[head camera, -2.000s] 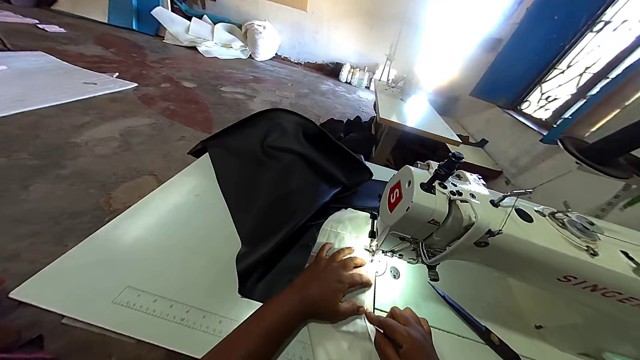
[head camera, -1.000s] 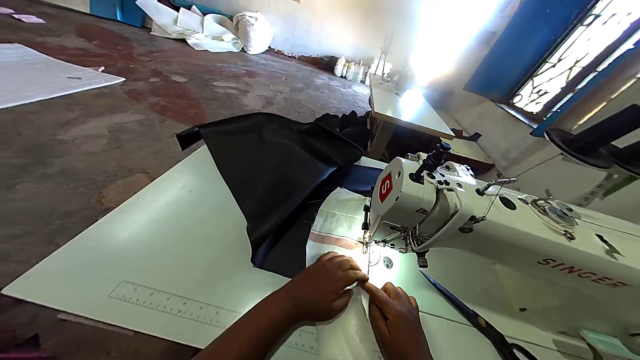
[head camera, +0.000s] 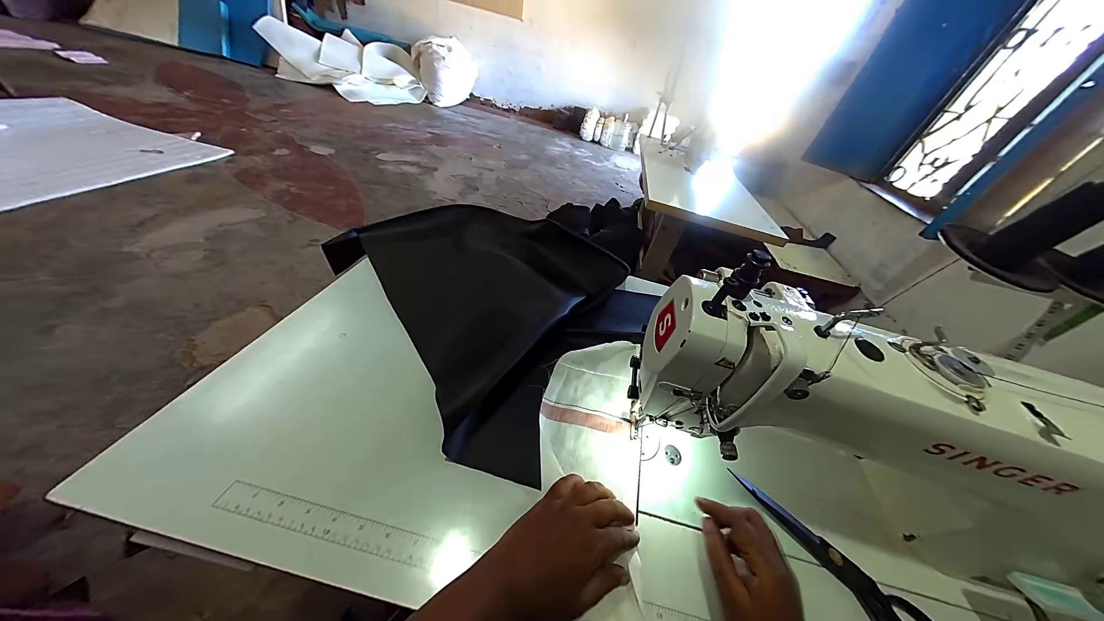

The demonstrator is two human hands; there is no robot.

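Observation:
White fabric with a brown stripe (head camera: 580, 418) lies under the needle area of a white Singer sewing machine (head camera: 862, 405). My left hand (head camera: 573, 543) rests on the near part of this fabric, its fingers curled at the right edge. My right hand (head camera: 749, 561) is apart from the fabric, over the machine bed, fingers apart and holding nothing. Black-handled scissors (head camera: 832, 556) lie just to its right, blades pointing toward the needle. Black smooth material (head camera: 492, 302) is heaped behind and to the left of the white fabric, across the far edge of the table.
The pale sewing table (head camera: 285, 414) has a printed ruler scale (head camera: 328, 522) near its front edge. Thread spool holders (head camera: 1009, 250) stand at right. Behind are another table (head camera: 699, 194), bottles (head camera: 608, 131) and a white sack (head camera: 444, 71) on the floor.
My right hand has come away from the fabric and moved right, toward the scissors; earlier its fingers were by my left hand. The white fabric shows more of its striped part behind the needle than two seconds ago.

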